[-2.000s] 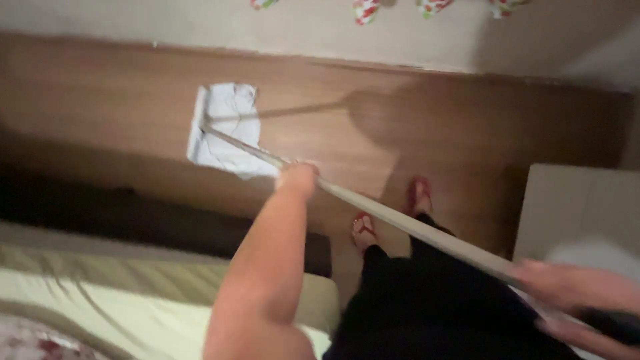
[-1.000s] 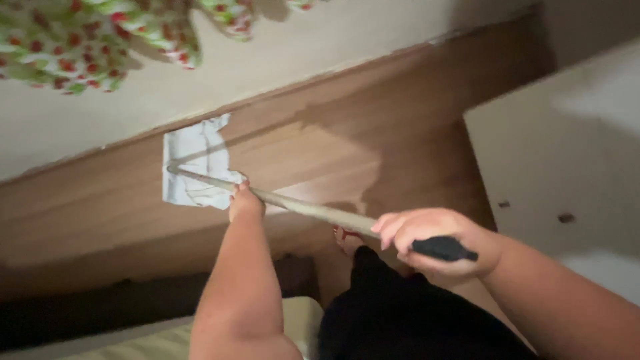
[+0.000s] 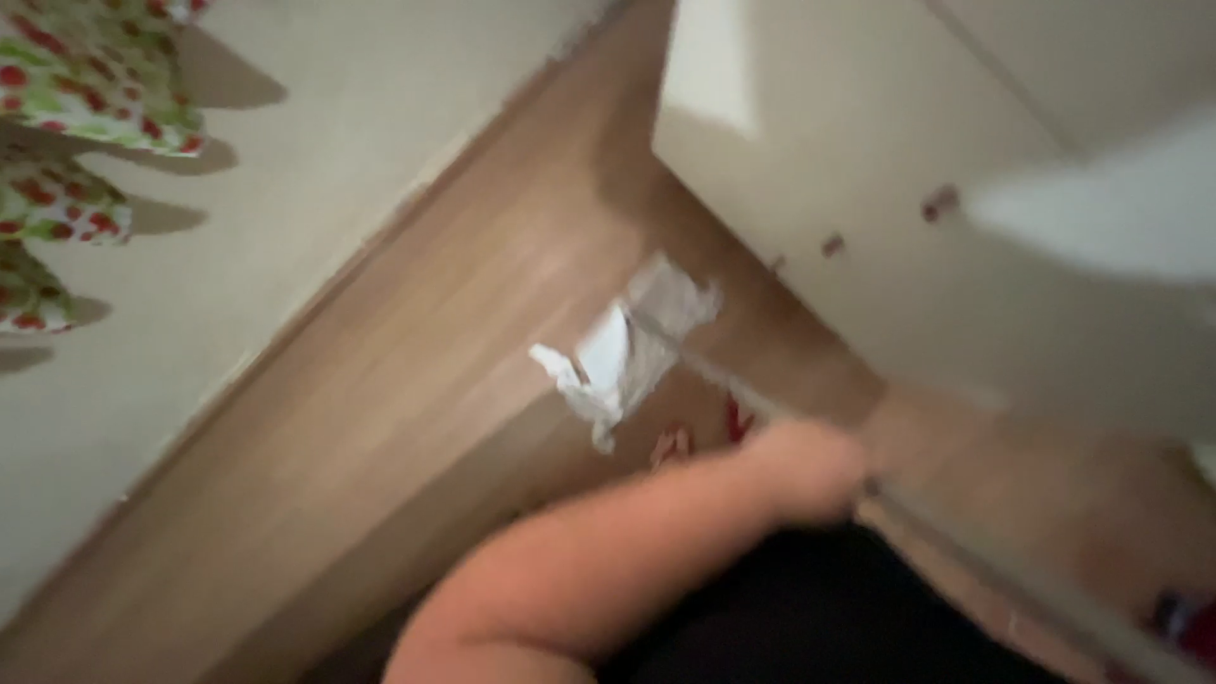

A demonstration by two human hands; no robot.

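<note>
My left hand (image 3: 812, 470) is closed around the long pale handle (image 3: 722, 375) of a flat mop. At the far end, the white mop head (image 3: 605, 350) is tilted on the floor, with a crumpled white cloth (image 3: 665, 299) spread around and partly under it. Blurred skin of my right arm or hand (image 3: 1054, 475) fills the lower right beside the upper handle; its fingers and hold cannot be made out. A dark object lies at the right edge, too blurred to identify.
Wood-look floor (image 3: 408, 342) runs diagonally beside a pale wall (image 3: 332, 123). Cherry-patterned curtain edges (image 3: 95, 85) hang at upper left. A pale cabinet (image 3: 855, 142) with small dark knobs stands at right. A foot in a red sandal (image 3: 673, 445) is close to the cloth.
The mop head and cloth have moved away from the wall's edge, closer to my feet and the cabinet. The cloth, flatter before, is now crumpled. The view has turned strongly.
</note>
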